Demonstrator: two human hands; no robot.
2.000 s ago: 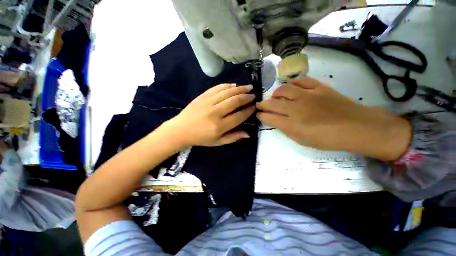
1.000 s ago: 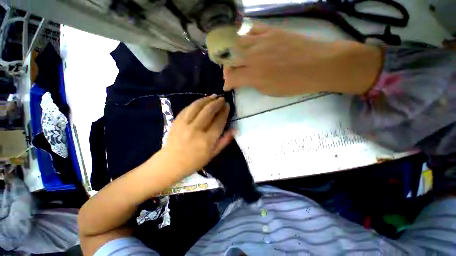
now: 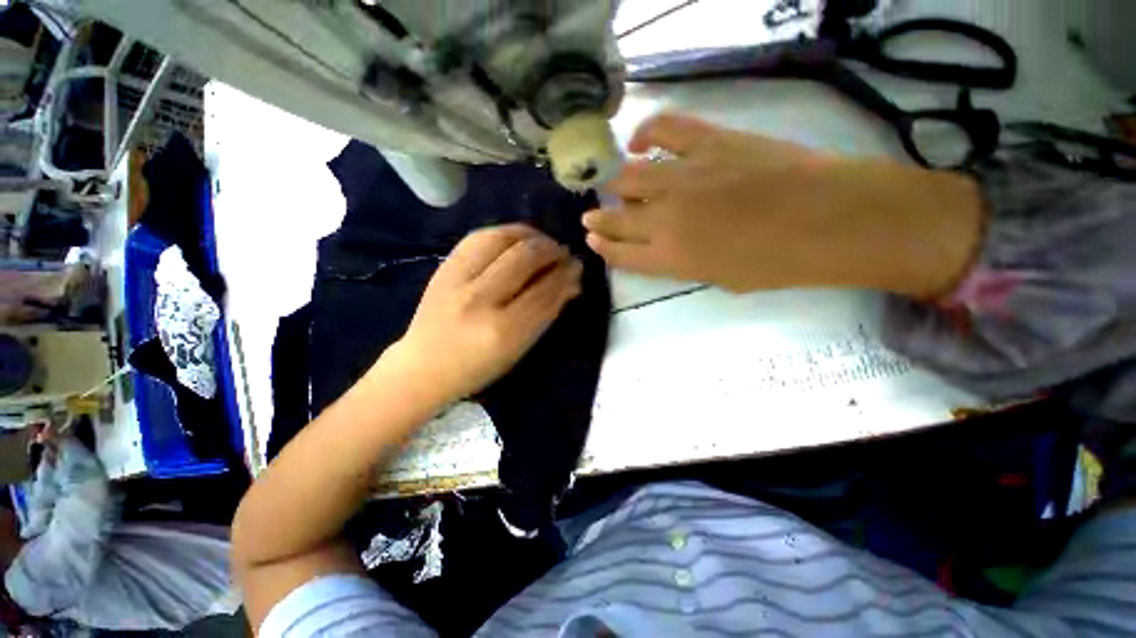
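Observation:
Black fabric panels (image 3: 386,299) lie on the table under the machine head (image 3: 361,62), with a pale stitch line across and a tail over the front edge. My left hand (image 3: 492,299) lies on the cloth, fingers curled and gripping near its right edge. My right hand (image 3: 747,212) is beside the cream knob (image 3: 583,150), lower fingertips at the cloth's right edge, fingers somewhat apart; whether it pinches the cloth is unclear. The needle and presser foot cannot be made out.
Large black-handled shears (image 3: 934,56) lie at the upper right. A blue basket (image 3: 187,449) with a patterned piece (image 3: 184,318) stands left of the table. Patterned scraps (image 3: 411,542) lie below the table edge. A measuring scale (image 3: 822,361) is printed on the table. Another person's sleeve (image 3: 125,567) shows lower left.
The view has shifted. The patterned strip that showed beside my left hand is no longer visible there. Both hands stay near the cloth's right edge; my right-hand fingers are more spread.

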